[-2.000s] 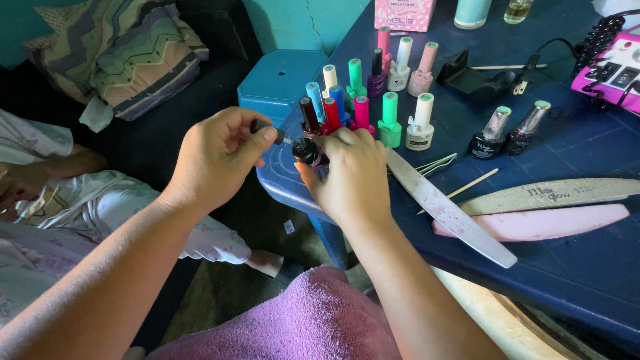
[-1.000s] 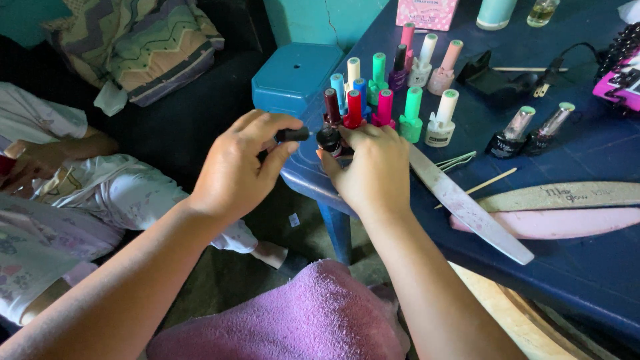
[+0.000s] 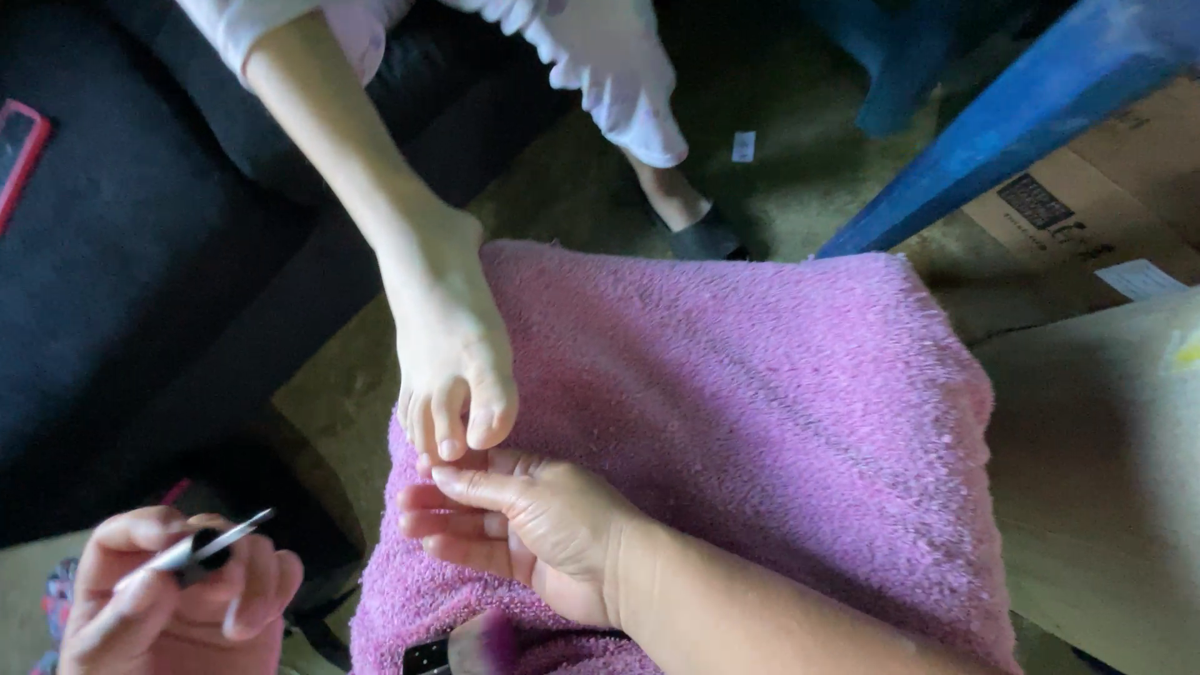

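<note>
In my left hand (image 3: 178, 591) at the lower left is a slim pale tool (image 3: 225, 542) with a black collar and a thin, shiny tip pointing up and right. It looks like a nail polish brush, but its exact kind is not clear. My right hand (image 3: 534, 525) is palm up at the toes of another person's bare foot (image 3: 450, 337). Its thumb and index finger meet the toe tips, and the other fingers are spread; whether they pinch a toe cannot be told. The foot is at the left edge of a pink terry towel (image 3: 712, 375).
A black dotted item and a blurred, purplish brush-like thing (image 3: 483, 647) lie low on the towel. A black sofa (image 3: 122, 281) with a red-edged phone (image 3: 21, 155) stands at left. At right are a blue table leg (image 3: 984, 122) and cardboard boxes (image 3: 1078, 187). The person's other foot (image 3: 698, 230) is beyond.
The view has swung down from the table to the towel. My right hand has left the dark polish bottle and is at the foot, which earlier was not on the towel.
</note>
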